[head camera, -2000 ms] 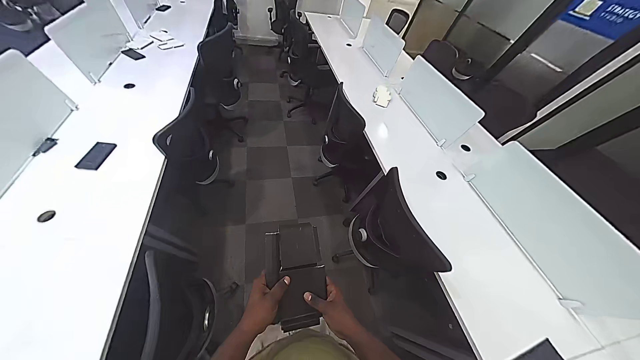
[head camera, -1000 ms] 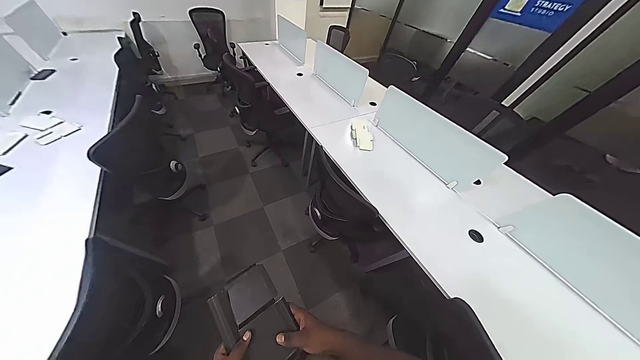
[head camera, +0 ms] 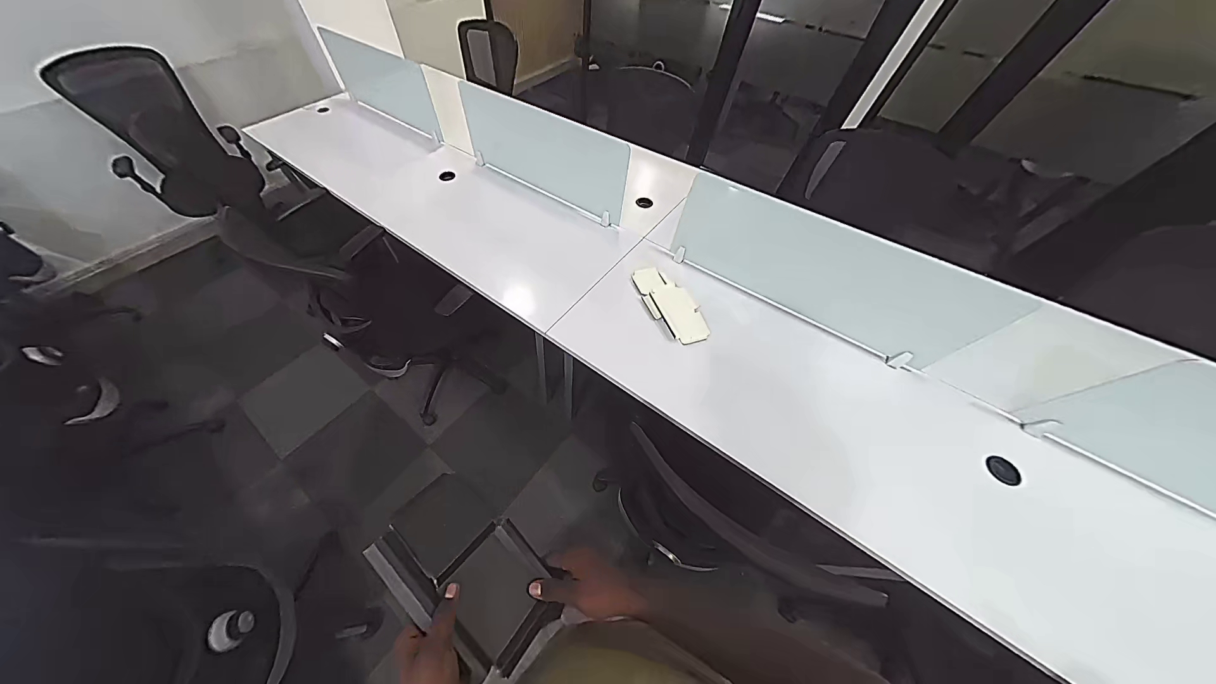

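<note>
A dark, flat, boxy object with raised side edges [head camera: 494, 579] is held low in front of me, above the carpet tiles. My left hand [head camera: 432, 636] grips its near left side, with the thumb on top. On its right side my right hand [head camera: 584, 584] has hold of it, the thumb tip resting on the upper face. What exactly the object is, I cannot tell. The fingers beneath it are hidden. Away from both hands, a pale cream folded piece [head camera: 676, 309] lies on the white desk.
A long white desk [head camera: 817, 437] with frosted glass dividers [head camera: 836, 275] runs diagonally across the view. Black mesh office chairs stand along it, one at the far left [head camera: 133, 114] and one partly under the near edge [head camera: 741, 541]. Another chair [head camera: 161, 617] is at lower left.
The view has swung far to the right, towards the right-hand desk row, and the left desk has left the view. Both hands still hold the dark object.
</note>
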